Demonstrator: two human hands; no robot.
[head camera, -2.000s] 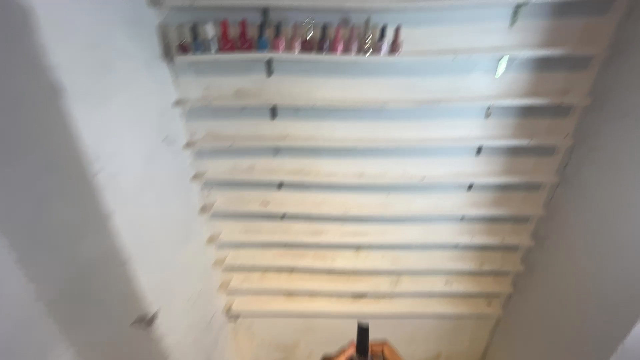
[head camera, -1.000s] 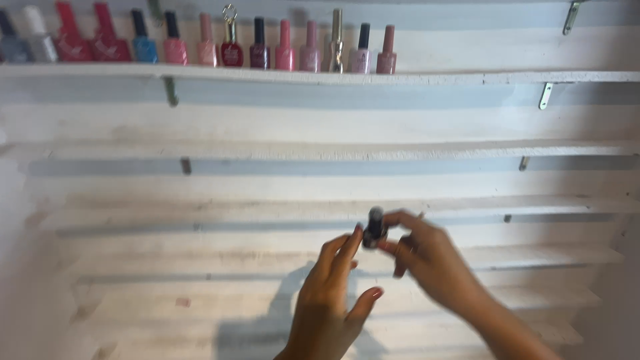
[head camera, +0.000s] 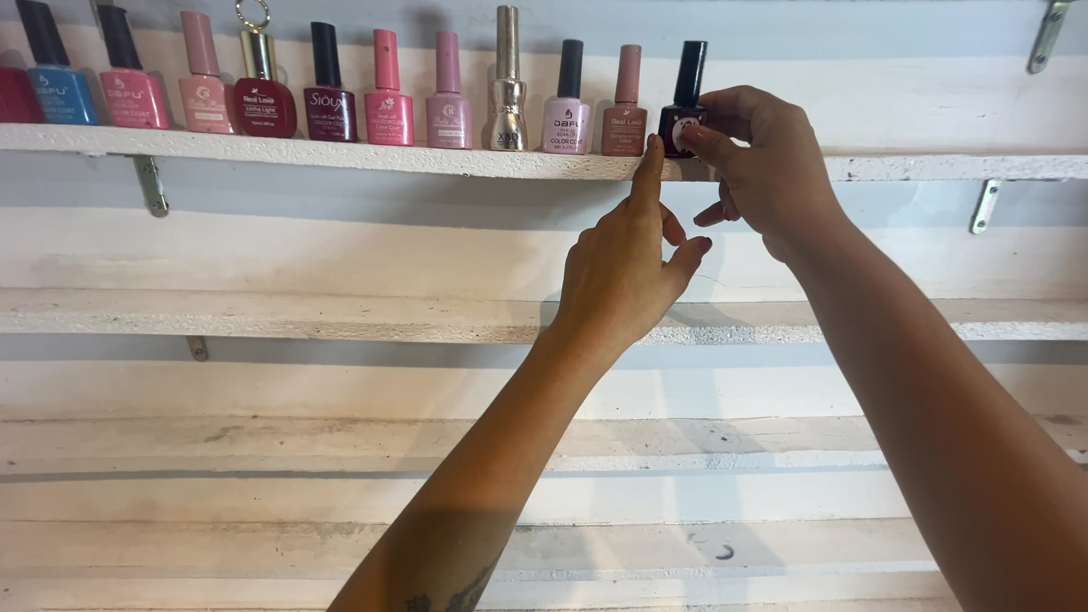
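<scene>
My right hand (head camera: 769, 166) holds a dark nail polish bottle (head camera: 682, 110) with a black cap between thumb and fingers, upright at the white shelf (head camera: 544, 168), at the right end of a row of bottles. My left hand (head camera: 625, 255) holds nothing; its raised index fingertip is at the shelf's front edge, just left of the dark bottle. Nearest in the row stand a brownish-pink bottle (head camera: 624, 127), a pale lilac one with a black cap (head camera: 567, 127) and a metallic gold one (head camera: 508, 110). Whether the dark bottle's base rests on the shelf is hard to tell.
Farther left stand a pink bottle (head camera: 388, 115), a dark red one with a ring on its cap (head camera: 265, 106) and a blue one (head camera: 64, 93). More white shelves (head camera: 255, 325) run below. Metal brackets (head camera: 151, 187) are fixed under the shelves.
My right hand has moved up with the dark bottle, from below the row to its right end. My left hand has risen too, its index finger now at the shelf edge. The view is closer.
</scene>
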